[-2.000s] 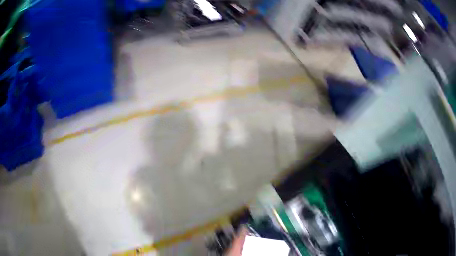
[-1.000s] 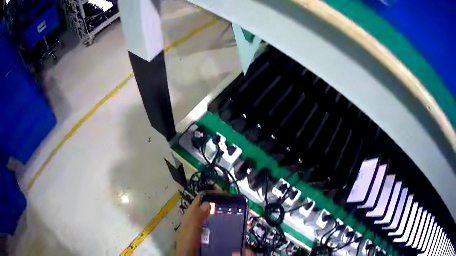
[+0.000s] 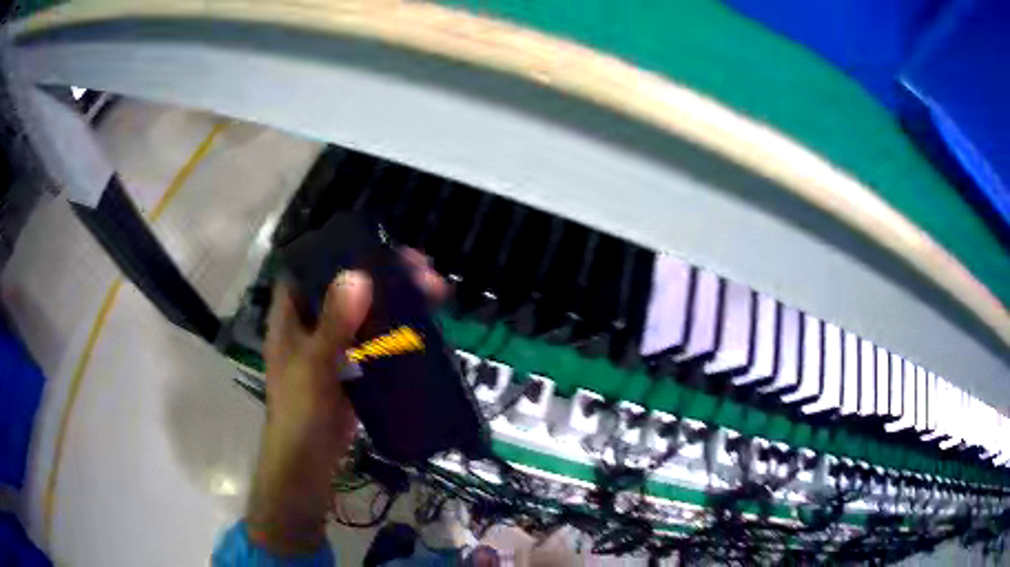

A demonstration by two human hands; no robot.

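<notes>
My left hand, bare with a light blue cuff, is left of centre and grips a black smartphone. The thumb lies on the near face and fingertips show past the right edge. The phone is tilted, with a yellow-orange striped patch on its face; I cannot tell whether this is the screen side. It is held in front of the left end of a row of upright dark phones. Further right, the row shows slanted white-lilac lit screens. My right hand is not clearly in view.
The pale rack top edge arches above the row. White adapters line the green shelf front, with tangled black cables below. A black-banded rack leg stands left. A blue crate is upper right.
The view has shifted right along the rack, showing more lit screens. The held phone has moved up in front of the dark phones, and its small icons no longer show; a yellow-orange patch shows.
</notes>
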